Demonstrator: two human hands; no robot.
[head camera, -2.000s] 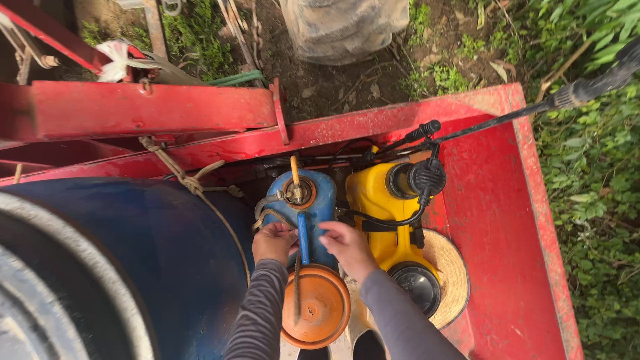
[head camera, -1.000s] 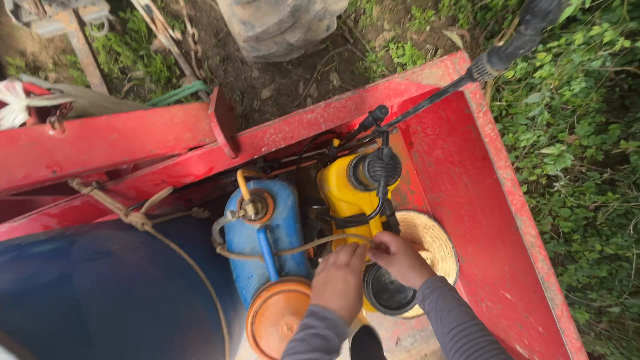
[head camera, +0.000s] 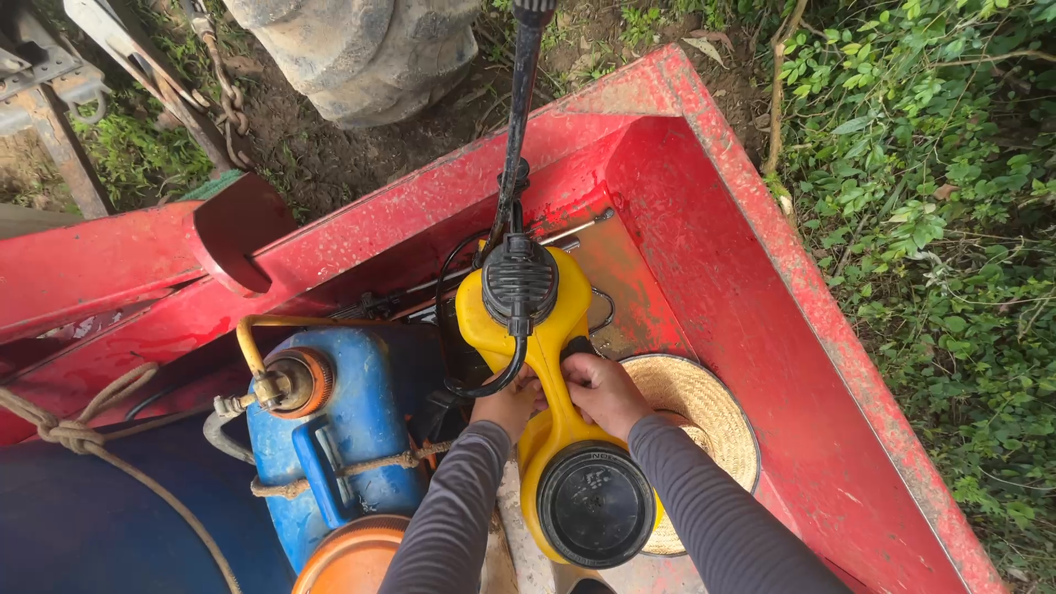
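A yellow backpack sprayer tank (head camera: 569, 264) with a black round lid (head camera: 596, 503) stands in the red metal trailer bed. On one side of the tank's narrow handle is my left hand (head camera: 510, 403); my right hand (head camera: 602, 392) is on the other side. Fingers of both hands are bent under or behind the yellow handle, so what they grip is hidden. To the left, a blue sprayer tank (head camera: 289, 445) with an orange lid (head camera: 355, 557) has a rope (head camera: 396, 460) running through its blue handle toward my left hand.
A large blue drum (head camera: 99, 503) with a knotted rope (head camera: 78, 436) lies at the left. A straw hat (head camera: 718, 412) is right of the yellow tank. Red trailer walls (head camera: 825, 396) surround these. A black sprayer wand (head camera: 521, 99) rises over the yellow tank; a muddy tyre (head camera: 363, 49) stands beyond.
Both hands were at the blue tank two seconds ago, then held the rope across the yellow tank's handle. Now they are on either side of that handle. The view has shifted.
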